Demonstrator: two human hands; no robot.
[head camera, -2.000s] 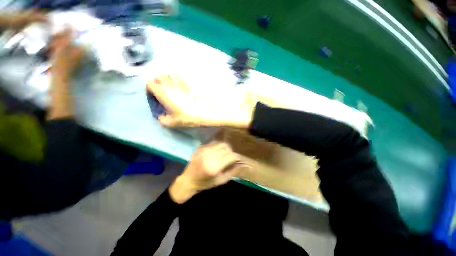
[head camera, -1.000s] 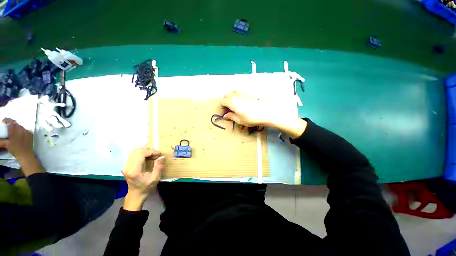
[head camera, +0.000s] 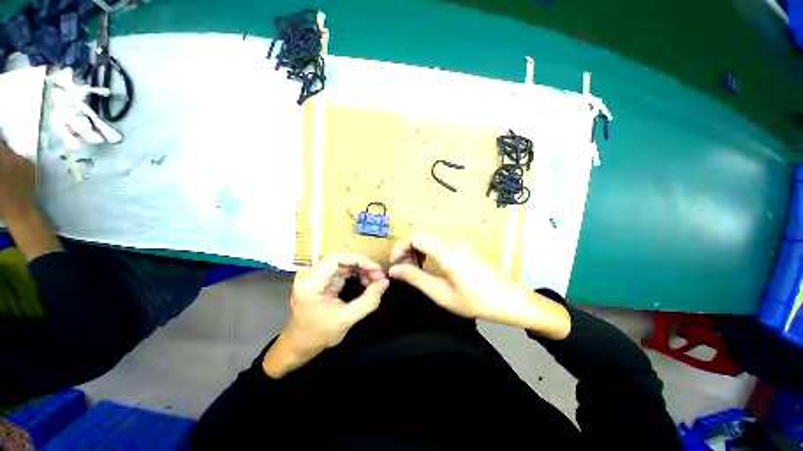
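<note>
My left hand and my right hand are close together at the cardboard mat's front edge, fingertips bent inward and almost touching. Anything between the fingertips is too small and dark to tell against my black clothing. A navy mini bag body with an upright black loop sits on the cardboard mat just beyond my hands. A loose black hook-shaped handle lies behind it to the right. Tangled black handles lie at the mat's right side.
Another handle pile lies at the mat's back left. White gloves, scissors and a navy bag pile are at the far left, near another person's arm. The green belt runs behind.
My right hand has moved from the handles at the mat's right toward my left hand. The handle pile there is now uncovered. The view has shifted, with the bench higher in it.
</note>
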